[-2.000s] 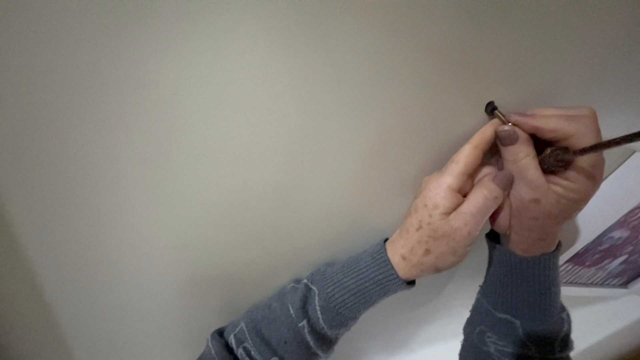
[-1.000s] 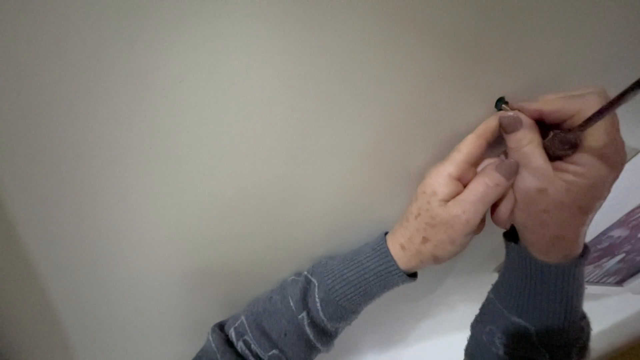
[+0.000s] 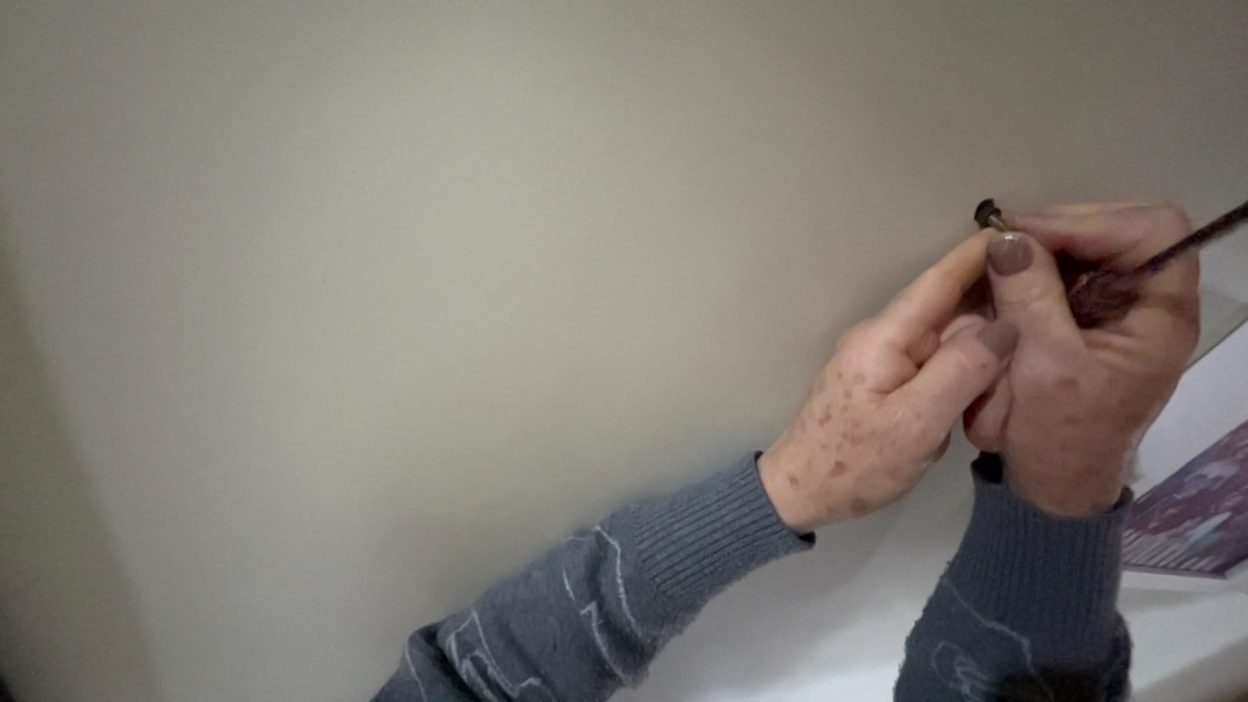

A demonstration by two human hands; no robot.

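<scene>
My right hand (image 3: 1092, 351) is closed around a dark, slim tool (image 3: 1194, 239) whose shaft runs out of view at the right edge; a thicker dark brown part (image 3: 1102, 295) lies in the palm. Beyond the thumb tip a small black round head (image 3: 988, 212) on a short metal stem sticks up beside the pale wall. Whether stem and shaft are one piece is hidden by the fingers. My left hand (image 3: 877, 419) touches the right one, its index finger and thumb pressed at the right thumb; what lies between its fingertips is hidden.
A plain beige wall (image 3: 439, 292) fills most of the view. At the lower right, a purple patterned flat item (image 3: 1194, 507) stands on a white ledge (image 3: 1185, 624), partly behind my right wrist.
The shaft in my right hand now tilts up more steeply to the right than two seconds ago. My right hand has shifted slightly right; both hands stay together.
</scene>
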